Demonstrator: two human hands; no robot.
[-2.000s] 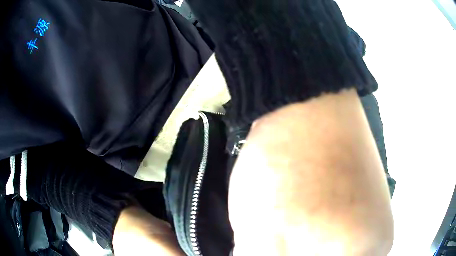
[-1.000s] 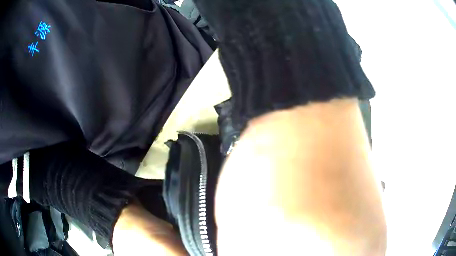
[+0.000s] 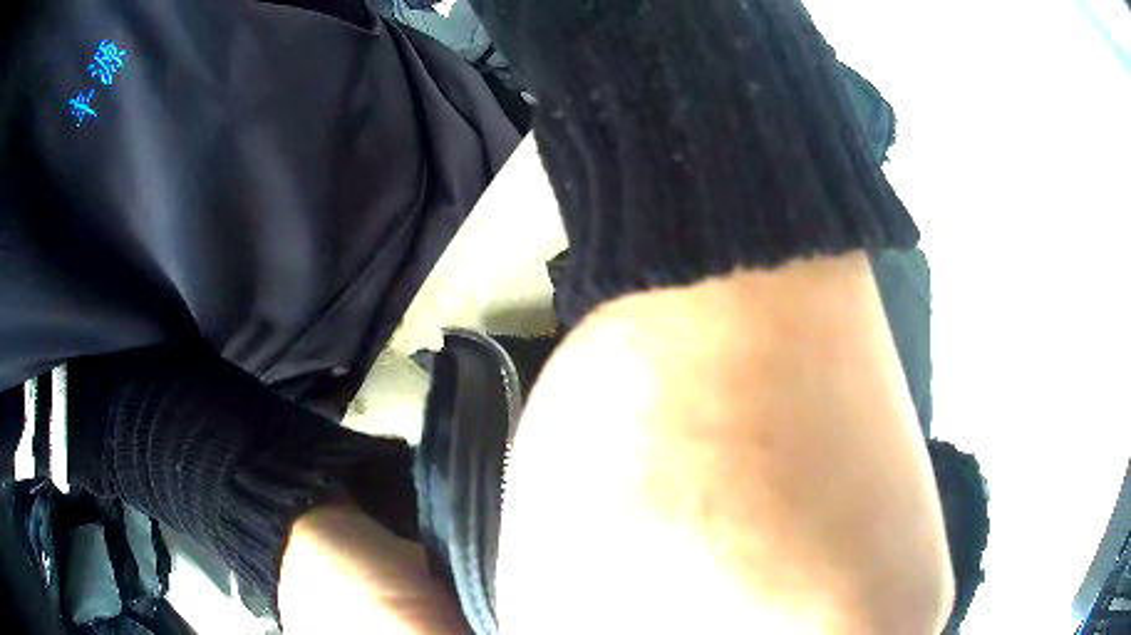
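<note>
A black fabric bag (image 3: 456, 484) lies between my two wrists, partly hidden by my left arm. A curved zip (image 3: 512, 387) with silver teeth runs along its rounded edge; only its upper part shows. More black cloth (image 3: 964, 527) shows to the right of my left wrist. My left hand (image 3: 726, 471) comes down from the top, large and overexposed, over the bag. My right hand (image 3: 360, 577) comes from the lower left, beside the bag's left edge. The bottom edge cuts off both hands, and their fingers cannot be seen.
An off-white tabletop (image 3: 478, 267) shows between my dark jacket (image 3: 248, 186) and the bag. A glaring white surface (image 3: 1029, 285) fills the right side. Dark items (image 3: 93, 571) lie at the lower left, and a dark object (image 3: 1110, 608) is at the lower right corner.
My left wrist has shifted left over the bag and covers more of the zip. The bag's rounded edge has tilted, with its upper end lower. Black cloth now shows at the lower right of my wrist.
</note>
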